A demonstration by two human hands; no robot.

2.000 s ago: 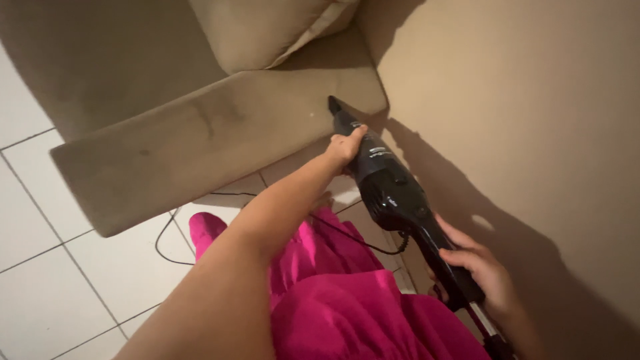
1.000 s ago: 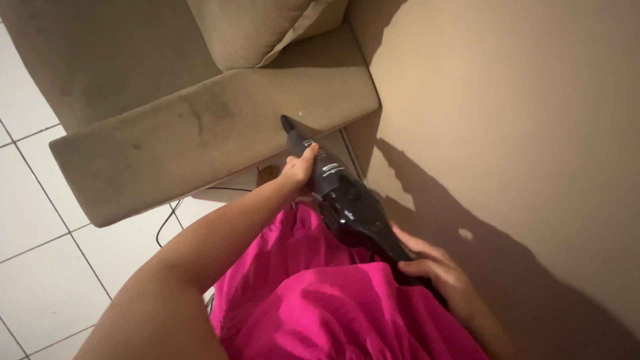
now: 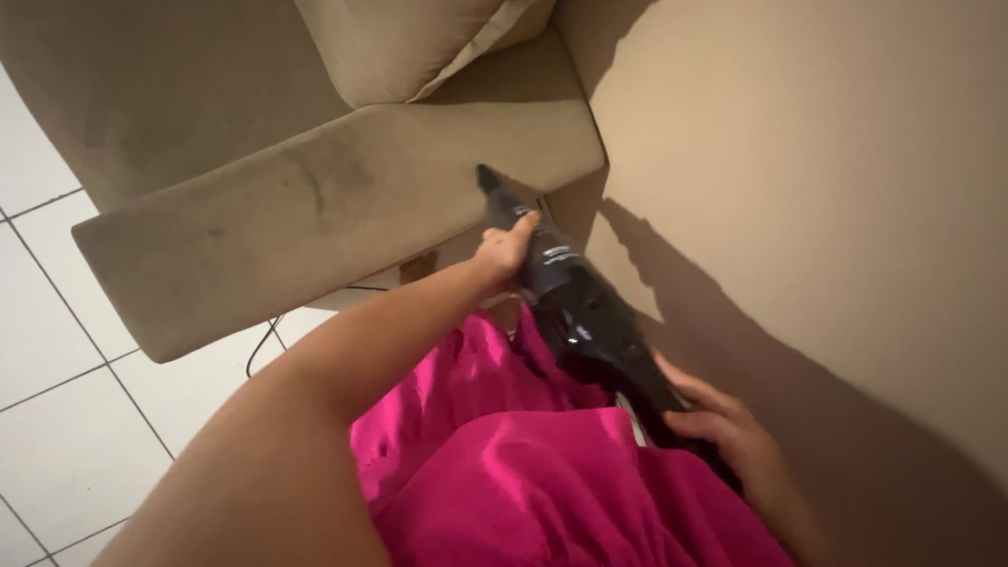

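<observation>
A black handheld vacuum cleaner (image 3: pixel 587 307) slants across the middle of the view, its narrow nozzle at the brown fabric sofa armrest (image 3: pixel 260 213). Around its front part, just behind the nozzle, my left hand (image 3: pixel 508 248) is closed. Lower right, my right hand (image 3: pixel 713 413) grips the rear handle. Dark stains mark the armrest's top to the left of the nozzle. Whether the nozzle tip presses on the fabric or hovers just over it, I cannot tell.
A beige cushion (image 3: pixel 409 47) rests on the sofa seat (image 3: pixel 173 87) beyond the armrest. To the right rises a large plain beige surface (image 3: pixel 827 181) with shadows on it. A thin dark cord (image 3: pixel 256 354) runs over the white tiled floor (image 3: pixel 63 441). Pink clothing covers my lap.
From two seconds ago to one second ago, the vacuum and both hands moved left along the armrest, away from its right end. Since then the nozzle has shifted slightly right.
</observation>
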